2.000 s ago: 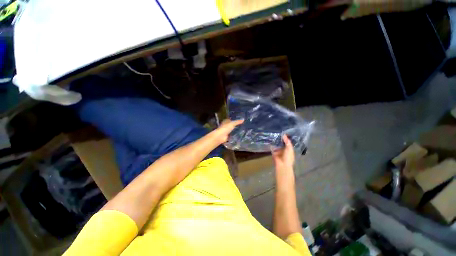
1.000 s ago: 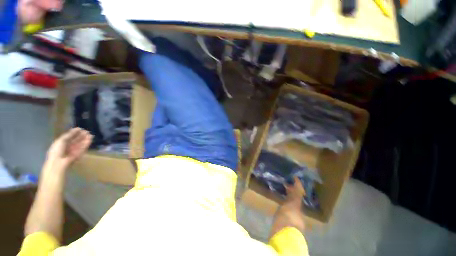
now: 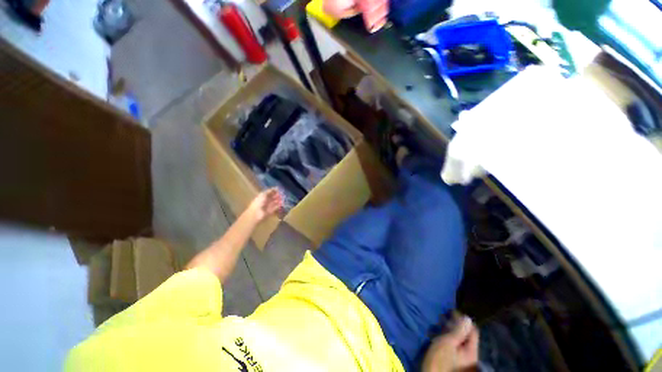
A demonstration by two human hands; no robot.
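An open brown carton (image 3: pixel 330 207) stands on the floor at my left and holds several black units (image 3: pixel 270 129) in clear plastic bags. My left hand (image 3: pixel 268 202) is at the carton's near edge, beside the bagged units. Its fingers are partly apart and I see nothing held in it. My right hand (image 3: pixel 457 343) is low at the bottom edge of the picture, blurred and partly cut off, beside my leg. Its fingers look curled, and I cannot tell if it holds anything. Dark bagged items (image 3: pixel 512 341) lie behind it in shadow.
The bench with a white sheet (image 3: pixel 552 174) runs along the right. A bright-blue parts bin (image 3: pixel 473 48) stands at the back. A red object (image 3: pixel 243 33) is beyond the carton. A large brown box (image 3: pixel 69 145) and folded cardboard (image 3: pixel 138 269) are at the left. Another person's hand (image 3: pixel 363 9) shows at the top.
The view has swung left. My right hand has left the bagged unit it put in the right carton. My left hand has let go of that unit and moved to the left carton.
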